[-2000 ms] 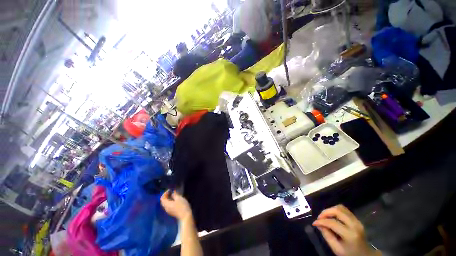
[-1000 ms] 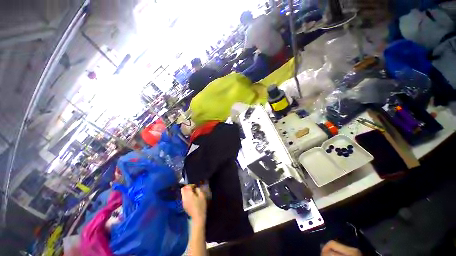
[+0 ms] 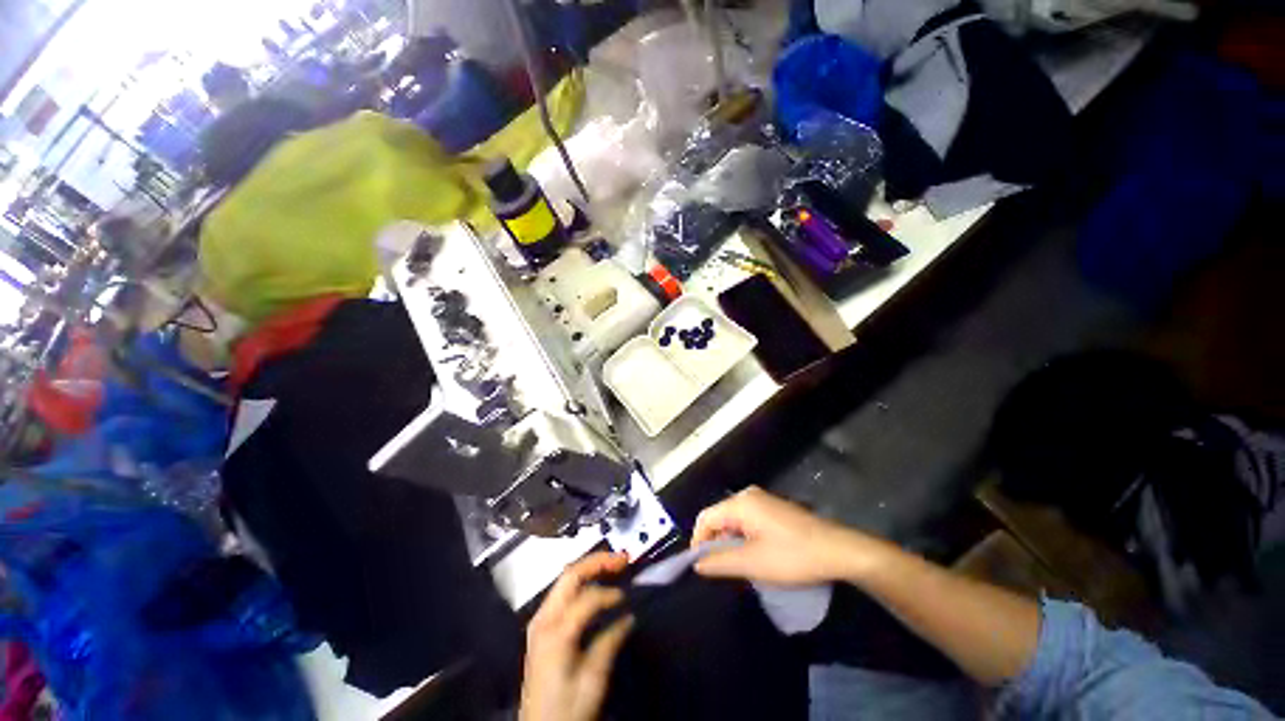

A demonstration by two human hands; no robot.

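Note:
My right hand pinches a small whitish cloth flap just in front of the button-sewing machine. My left hand is at the left end of the flap, fingers on the black garment, close to the work plate. Another pale piece hangs below my right hand. The flat grey cover sticks out to the machine's left. The button tray holds several dark buttons.
A black garment pile lies left of the machine, with blue plastic bags beyond. A black thread cone stands behind. A dark flat case and a purple-handled tool lie right. Yellow-green cloth is at the back.
My left hand has moved from the blue bags to the garment at the machine's front. My right hand now holds the whitish flap. The view has turned right, and the grey cover sits further out left.

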